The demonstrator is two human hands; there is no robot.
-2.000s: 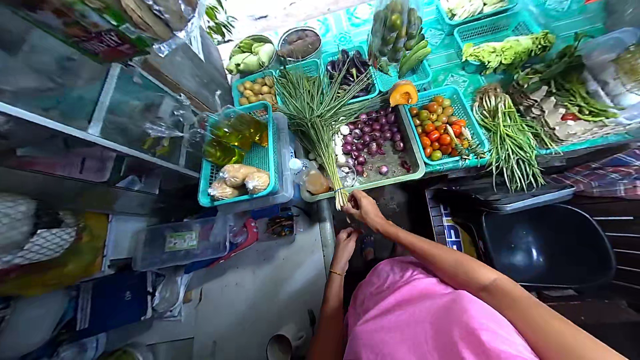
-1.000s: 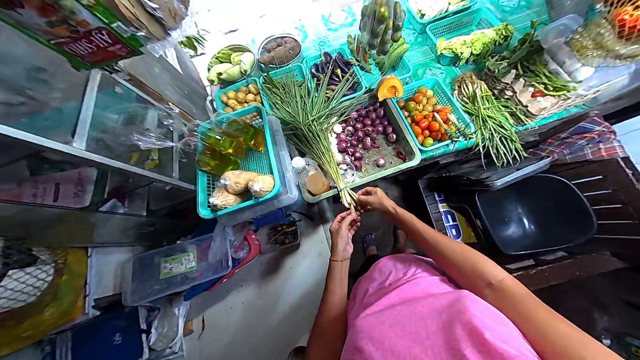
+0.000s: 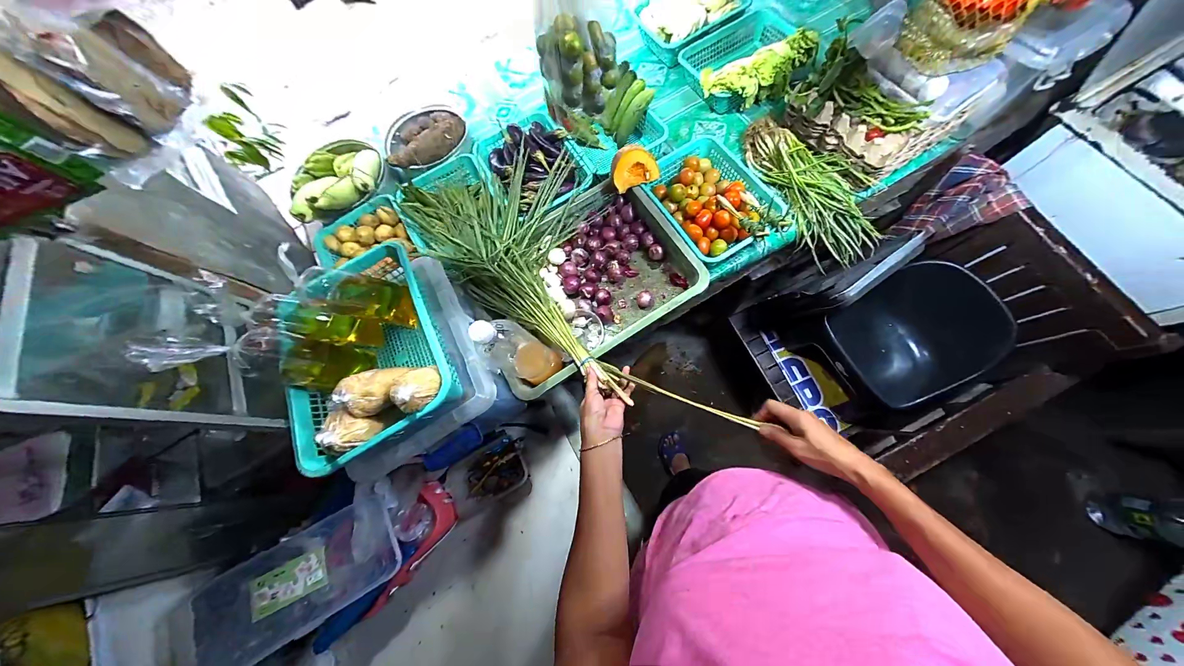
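Observation:
My left hand grips a tied bundle of long green lemongrass-like stalks near its pale base. The leafy ends fan out over a tray of red onions and small pale bulbs. To the right, my right hand holds the end of a thin pale strand that stretches from the bundle's base. Below the bundle lies a plastic bottle with brown contents. A cut squash piece sits at the tray's back corner, beside a basket of tomatoes.
At the left stands a teal basket with bags of yellow liquid and wrapped brown items. Eggplants, potatoes and long green beans lie farther back. A dark chair stands at the right, a clear plastic bin low at the left.
My right hand has moved right, away from the bundle's base, and a thin strand is now stretched between my hands. My left hand has moved up onto the bundle since the earliest frame.

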